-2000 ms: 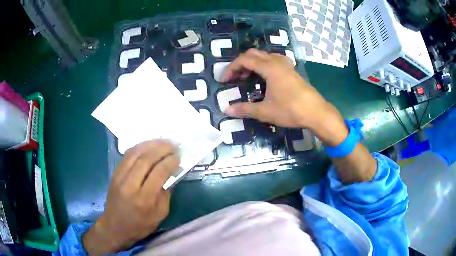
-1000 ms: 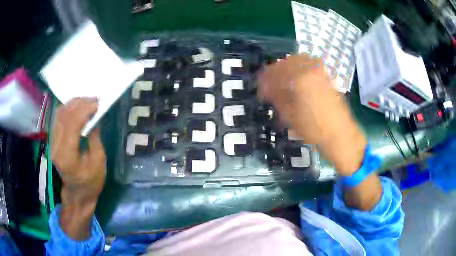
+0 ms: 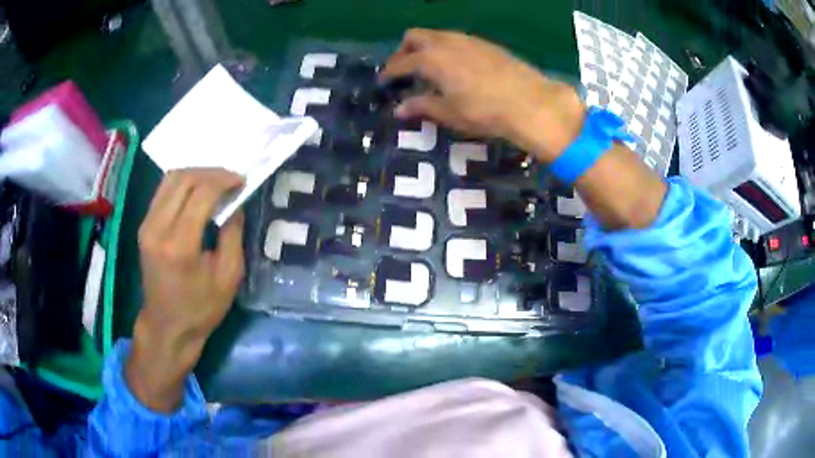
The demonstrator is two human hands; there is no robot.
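My left hand [image 3: 190,241] holds a white, partly folded release liner sheet [image 3: 210,125] above the tray's left edge. A clear blister tray [image 3: 420,319] holds rows of dark modules [image 3: 493,254], many with a pale L-shaped adhesive pad [image 3: 411,230] on top. My right hand [image 3: 407,94] is over the upper middle of the tray, palm down, thumb and fingers curled around a dark module spot. Whether it grips the module is unclear, as the fingers hide it. Small connected boards [image 3: 356,234] lie between the modules.
A sheet with a grid of grey L shapes [image 3: 630,85] lies right of the tray. Beyond it stands a white power supply [image 3: 733,134]. At the left are a green bin [image 3: 109,313] and a pink and white packet [image 3: 58,148]. A metal post [image 3: 192,36] is at the back.
The view has shifted. My right hand has moved from the tray's right side to its upper middle. My left hand, still with the liner, swung left off the tray and is now by its left edge.
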